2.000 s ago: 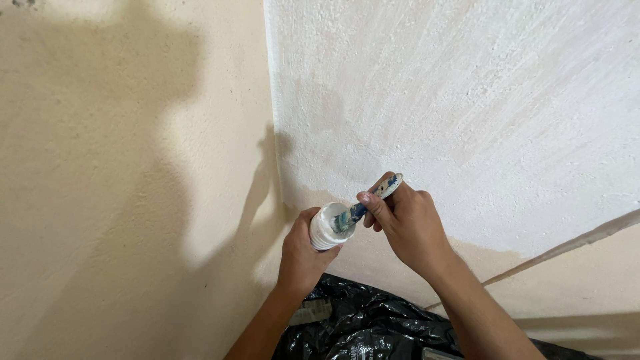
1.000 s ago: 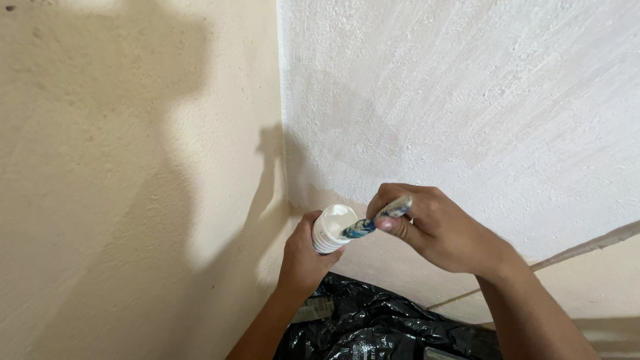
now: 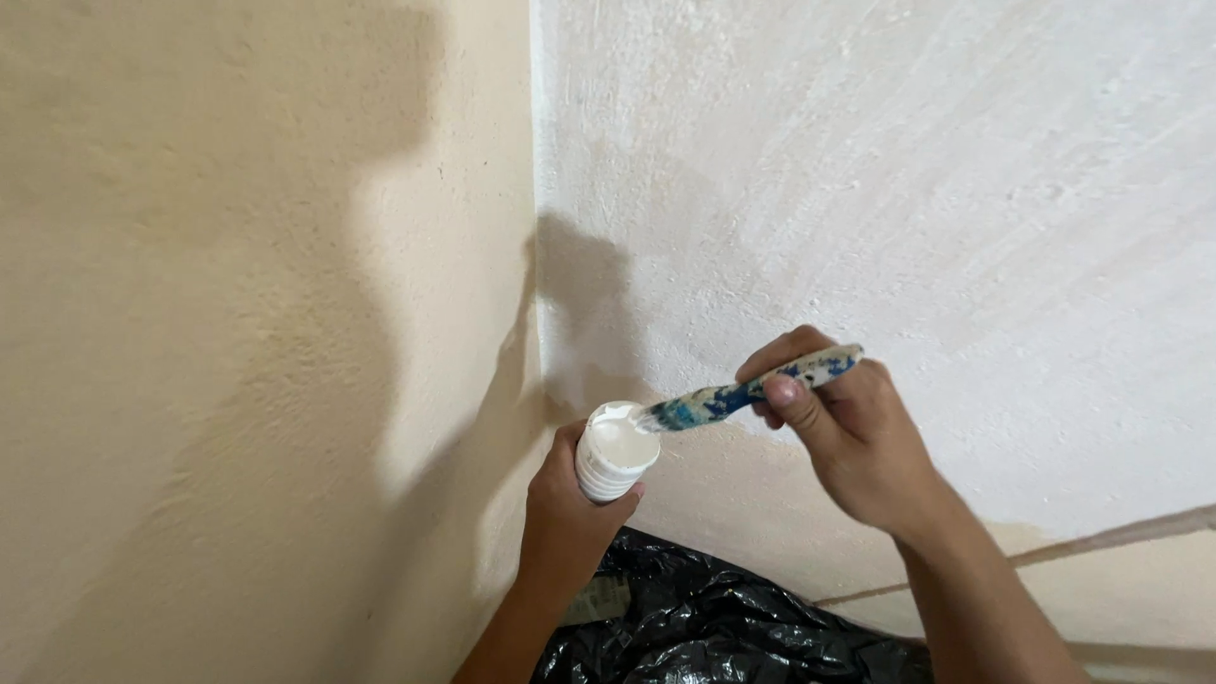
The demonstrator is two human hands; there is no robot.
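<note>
My left hand (image 3: pixel 575 503) is wrapped around a small ribbed white plastic cup (image 3: pixel 608 478), which is tilted so its mouth shows. White paint (image 3: pixel 622 443) lies inside it. In my right hand (image 3: pixel 845 427) is a paintbrush (image 3: pixel 727 399), its handle smeared with blue and off-white paint. The whitened bristle tips are at the right side of the cup's rim. Behind both hands stands a textured wall (image 3: pixel 855 190), coated white above, with a beige band along its lower part.
A plain beige wall (image 3: pixel 237 332) meets the white one at a corner on the left. Black plastic sheeting (image 3: pixel 731 617) lies crumpled below my hands. A brownish strip (image 3: pixel 1111 541) runs slantwise along the lower right wall.
The brush's bristles were down inside the cup two seconds ago and are now up at its rim. My right hand has moved away from the cup, to the right. The left hand still holds the cup.
</note>
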